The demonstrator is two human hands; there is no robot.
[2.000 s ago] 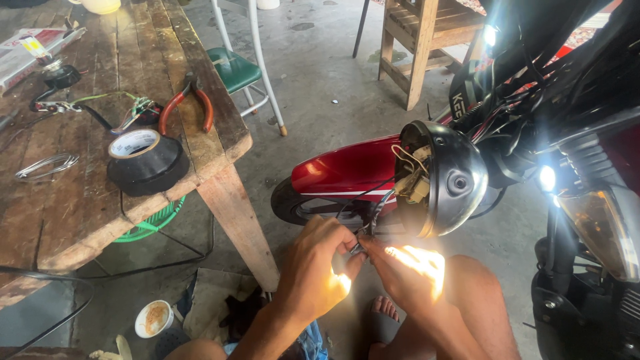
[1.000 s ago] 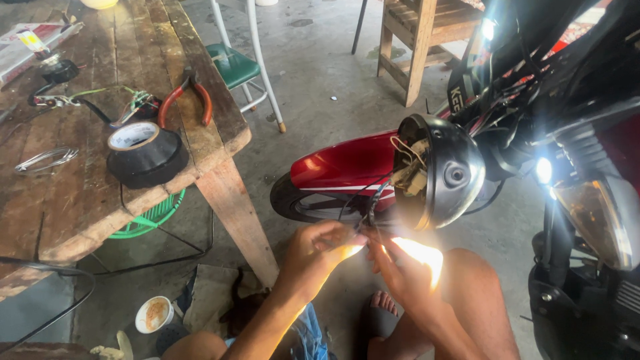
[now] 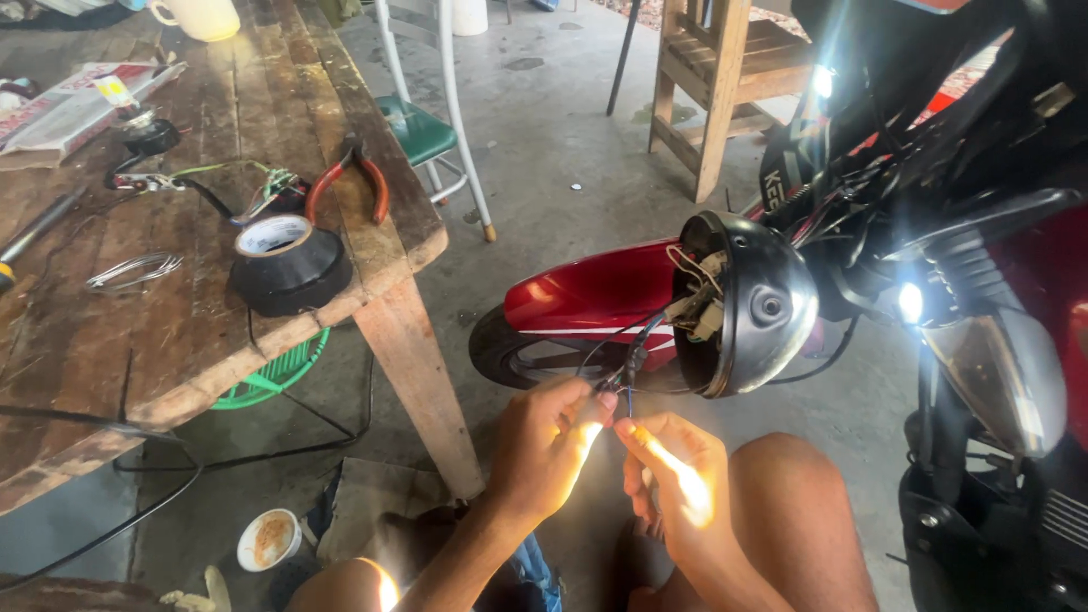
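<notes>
My left hand [image 3: 552, 438] pinches the dark wire bundle [image 3: 627, 361] that hangs from the motorcycle's open headlight housing [image 3: 761, 306]. Just to its right, my right hand [image 3: 676, 476] grips a thin blue wire [image 3: 630, 401] between thumb and fingers. White connectors [image 3: 705, 319] and loose wires fill the housing's mouth. Bright light glares on both hands and hides some finger detail. Behind them is the red front fender [image 3: 595, 293] over the front wheel.
On the wooden table [image 3: 204, 297] at left lie a roll of black tape [image 3: 293, 268], red-handled pliers [image 3: 374, 183], a wire coil [image 3: 136, 270] and a bulb with wiring [image 3: 144, 127]. A cup [image 3: 269, 541] stands on the floor below. A green-seated chair [image 3: 416, 132] is behind.
My right hand has moved slightly down from the wire bundle, and a short length of blue wire now shows above its fingertips. My left hand remains at the bundle.
</notes>
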